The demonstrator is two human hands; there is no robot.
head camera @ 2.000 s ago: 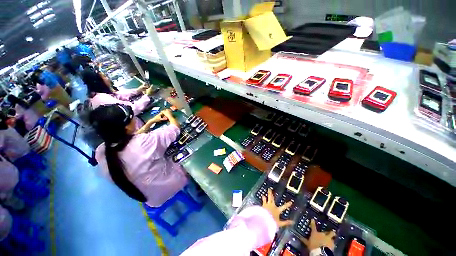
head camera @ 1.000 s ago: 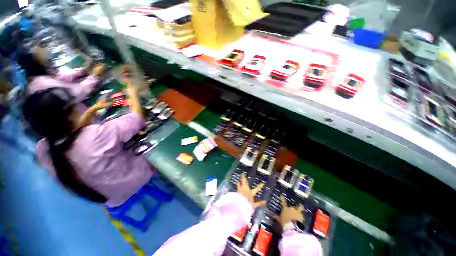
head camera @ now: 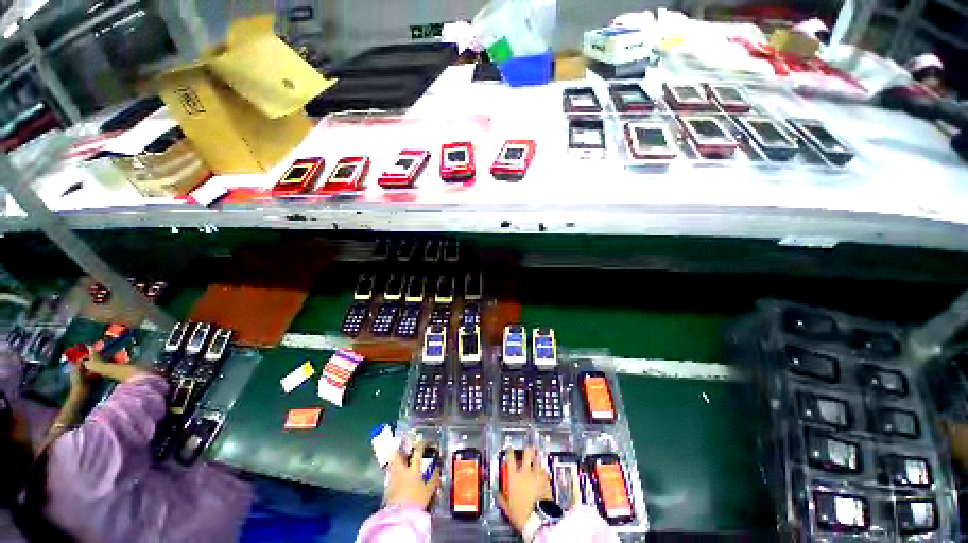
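A clear blister tray (head camera: 495, 424) lies in front of me. Its back row holds several open flip phones (head camera: 429, 392) with lit bluish or pale screens, and a face-down phone with an orange-red back piece (head camera: 598, 397). The front row holds closed phones, some with orange-red backs (head camera: 467, 484). My left hand (head camera: 410, 479) is on the front-left phone, beside a blue-and-white card (head camera: 383, 443). My right hand (head camera: 522, 488), with a watch at the wrist, is over an orange-backed phone in the front row's middle. The fingers partly hide both phones, so the grip is unclear.
More open phones (head camera: 412, 318) stand behind the tray. Cards (head camera: 340, 377) lie to its left. Stacked trays of dark phones (head camera: 833, 408) are at right. A white shelf (head camera: 510, 217) overhangs the bench, holding red-cased phones (head camera: 456, 161) and a carton (head camera: 239, 117). Another worker's arm (head camera: 117, 435) is at left.
The view has swung right and levelled. My hands have moved from the open phones' keypads to the front row. The two rightmost open phones' screens now show blue or white.
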